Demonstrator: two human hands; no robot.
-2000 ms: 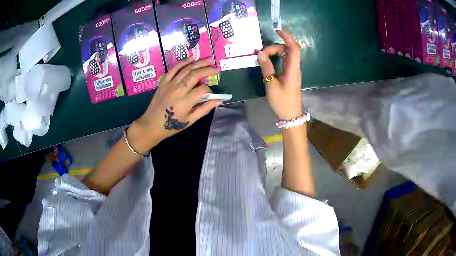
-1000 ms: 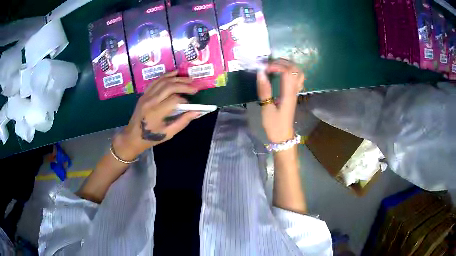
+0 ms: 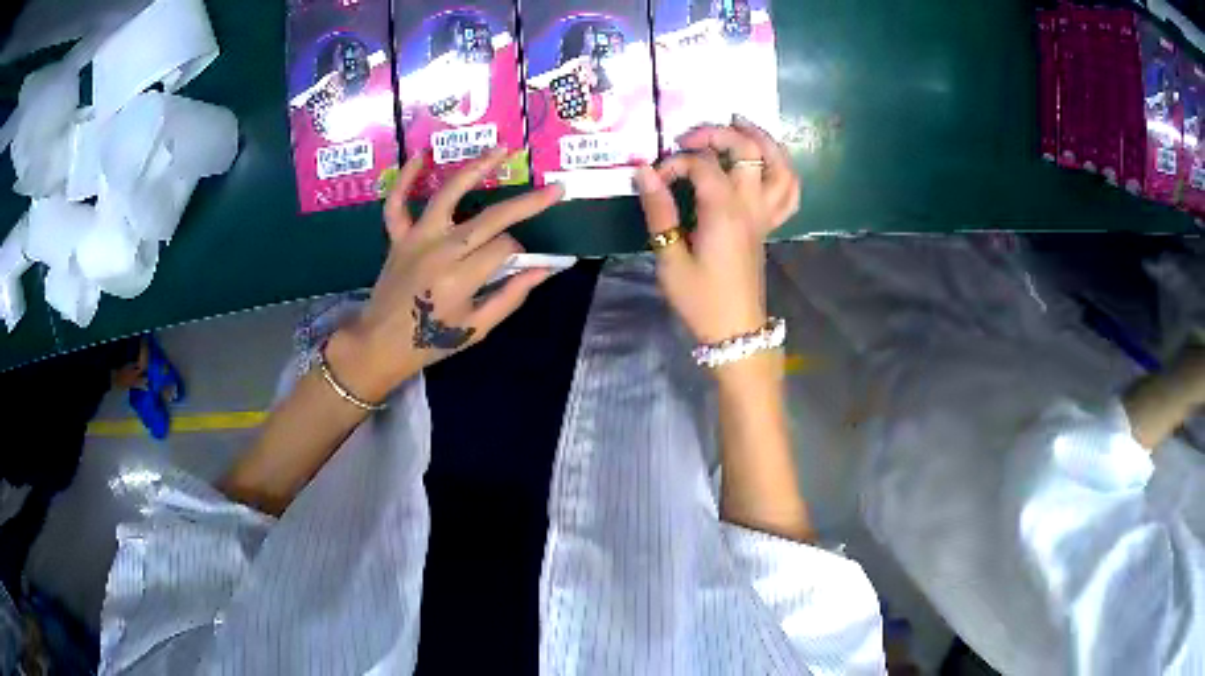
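Several pink-and-black smartwatch boxes stand side by side on the green worktop; the third from the left point(image 3: 591, 93) has a white label point(image 3: 597, 182) across its low front. My right hand point(image 3: 720, 225) pinches the label's right end between thumb and finger. My left hand point(image 3: 456, 271) holds a folded white label strip point(image 3: 535, 263) at the thumb, its index fingertip at the label's left end and other fingers over the lower edge of the second box point(image 3: 459, 79). The rightmost box point(image 3: 714, 79) is partly behind my right hand.
Blank white curled backing paper point(image 3: 126, 185) is heaped on the worktop point(image 3: 912, 119) at the left. A tight row of dark pink boxes point(image 3: 1090, 99) stands at the far right. A neighbouring person's pale striped sleeve point(image 3: 1077, 508) and part of a hand show at the right edge.
The boxes appear further right in view. My right hand has moved left from the rightmost box to the third, where a white label now lies. My left hand has come up beside it.
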